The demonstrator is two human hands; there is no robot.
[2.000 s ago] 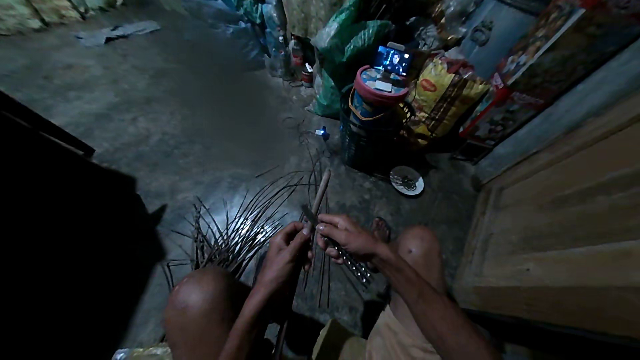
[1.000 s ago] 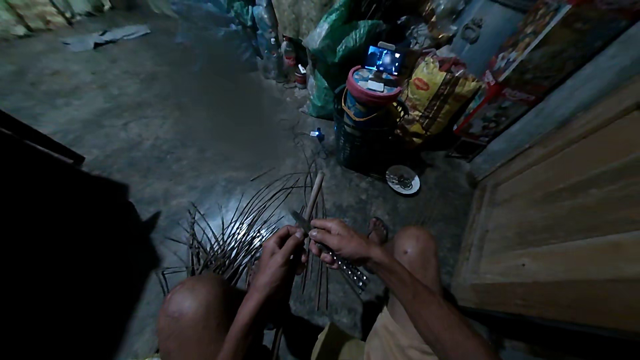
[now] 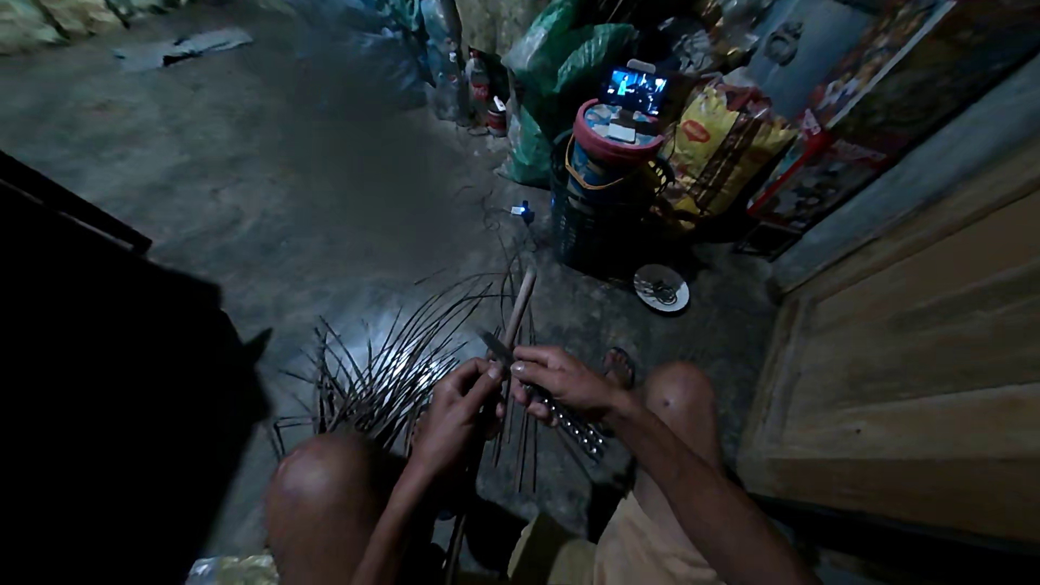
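My right hand (image 3: 561,378) is closed around a knife (image 3: 497,347), whose short dark blade points up and left and whose patterned, shiny handle sticks out below the palm. Beside it, my left hand (image 3: 463,402) pinches a thin dark strip or stem near the blade, with part of it running down between my knees. Just beyond both hands a pale round stick (image 3: 521,305) slants upward; its lower end is hidden. A loose bundle of thin dark sticks (image 3: 366,390) lies fanned on the concrete floor left of my hands, and more lie beneath them.
A white plate (image 3: 661,288) with small coiled bits sits on the floor. Behind it a pink-rimmed bucket (image 3: 619,146) in a dark basket carries a lit phone (image 3: 635,89). Green plastic bags (image 3: 540,89), a yellow sack (image 3: 707,146) and bottles (image 3: 477,77) stand around. A wooden panel (image 3: 902,390) is at right.
The knife blade shifts slightly against the strip between my hands. Both hands stay close together, holding the same things.
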